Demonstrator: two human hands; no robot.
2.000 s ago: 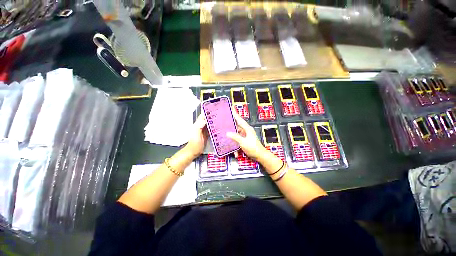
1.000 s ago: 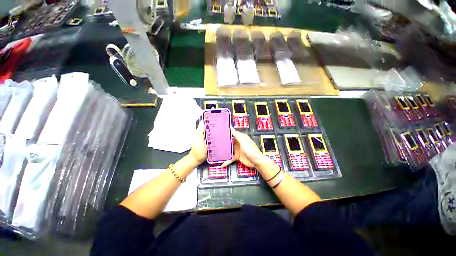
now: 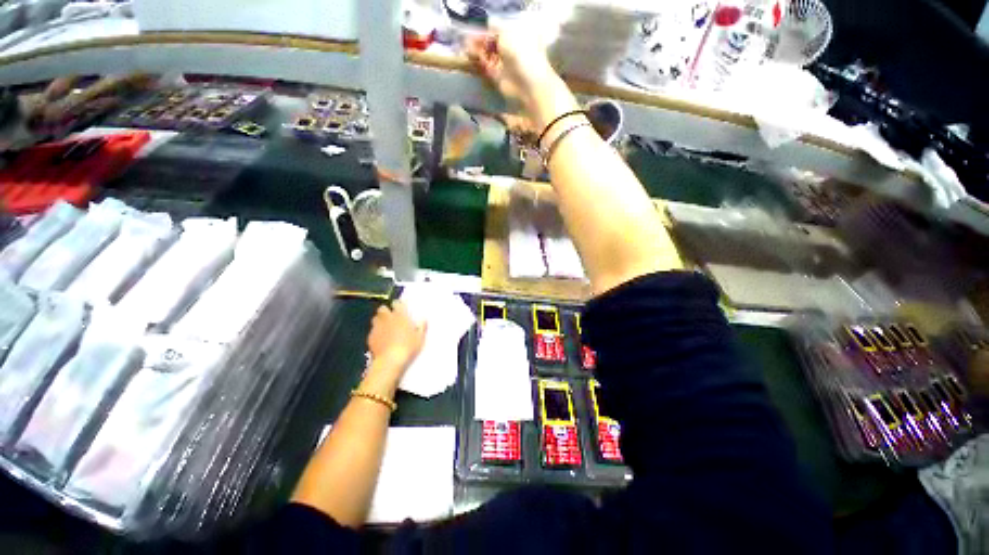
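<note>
My left hand (image 3: 396,338) is at the left edge of the pile of empty white sleeves (image 3: 439,345), beside the metal post; whether its fingers grip a sleeve is unclear. My right hand (image 3: 515,71) is raised to the overhead shelf edge, blurred, and what it holds cannot be told. A white sleeve (image 3: 502,371) lies across the left column of the clear blister tray (image 3: 469,439), partly over the keypad phones. Bare red and yellow keypad phones (image 3: 560,425) sit in its pockets. My right arm hides the tray's right part. The smartphone is not visible.
A stack of filled trays (image 3: 233,434) stands at left, and bare-phone trays (image 3: 895,379) at right. The metal post (image 3: 387,152) rises to the overhead shelf (image 3: 694,114). A white pad (image 3: 412,477) lies at the near edge. Cardboard (image 3: 497,239) lies beyond the tray.
My hands have separated. My right hand has gone up to the shelf, my left to the sleeve pile. The smartphone is out of sight, a sleeve now lies on the tray, and the view has shifted.
</note>
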